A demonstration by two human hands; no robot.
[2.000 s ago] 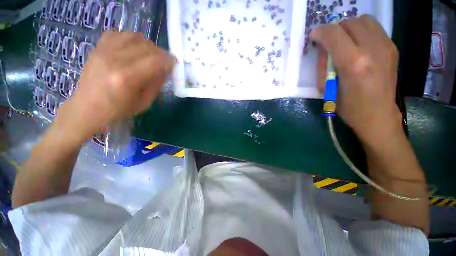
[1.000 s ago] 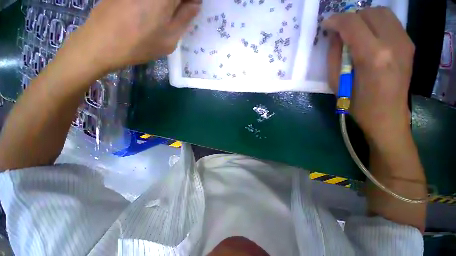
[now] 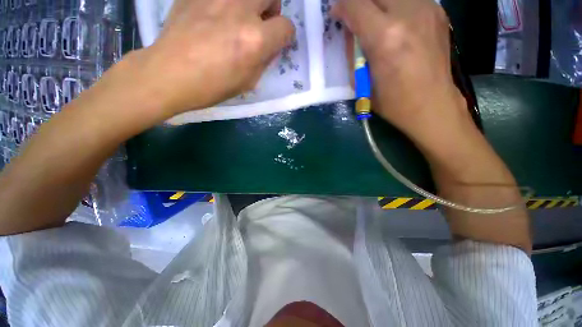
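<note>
My right hand [image 3: 405,60] holds the vacuum pick-up pen [image 3: 362,86] upright over the right compartment of the white parts tray [image 3: 255,106]; its tip is hidden by my fingers. A thin clear air hose [image 3: 397,171] runs from the pen's rear to my right forearm. My left hand [image 3: 220,48] is over the tray's left compartment, fingers bent, fingertips at the top edge of the picture; I cannot tell whether it holds anything. Small dark components [image 3: 285,64] lie scattered in the tray.
The clear blister tray [image 3: 60,57] with rows of metal frames is at the left. A loose pile of glittery bits [image 3: 290,136] lies on the green bench [image 3: 210,159]. A black box [image 3: 475,38] is right of the tray. An orange-red object [image 3: 578,118] is at the right edge.
My left hand has moved right, over the tray and closer to my right hand. The view has shifted right, so tray, pen and bench show further left.
</note>
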